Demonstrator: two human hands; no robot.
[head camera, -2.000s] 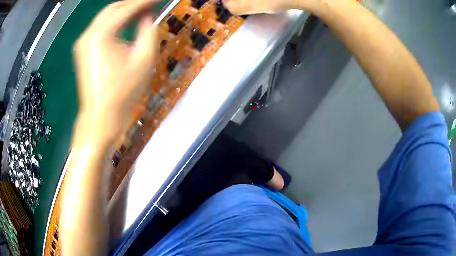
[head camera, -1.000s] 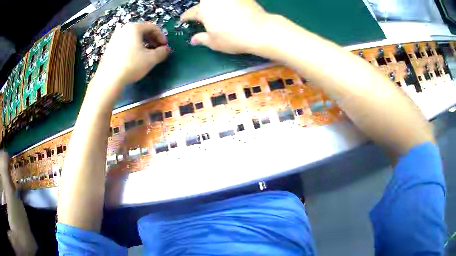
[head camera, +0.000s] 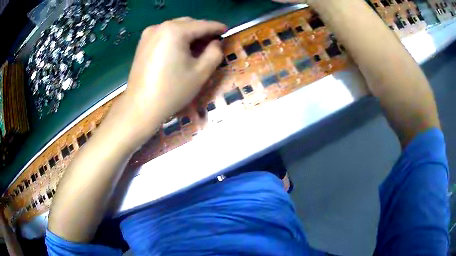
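A long strip of orange-brown circuit board panels (head camera: 280, 52) with dark rectangular openings runs diagonally across the picture. My left hand (head camera: 172, 65) is over its middle, with thumb and forefinger close together near the far rail. A dark spot shows at the fingertips, but I cannot tell whether it is a small component. My right hand (head camera: 294, 2) is at the top edge, mostly cut off, beyond the strip; its fingers and anything in them are hidden. A heap of loose black and silver components (head camera: 62, 60) lies on the green mat (head camera: 107, 60) at the upper left.
A smooth white metal rail (head camera: 260, 125) runs between the boards and my body. Stacked board panels (head camera: 14, 100) stand at the far left. Part of another person's arm (head camera: 9, 235) shows at the lower left edge. Grey floor (head camera: 330, 165) lies to the right.
Both hands have left the component heap. My left hand has come over the board strip, and my right hand has gone to the top edge. The view has turned, shifting the heap left.
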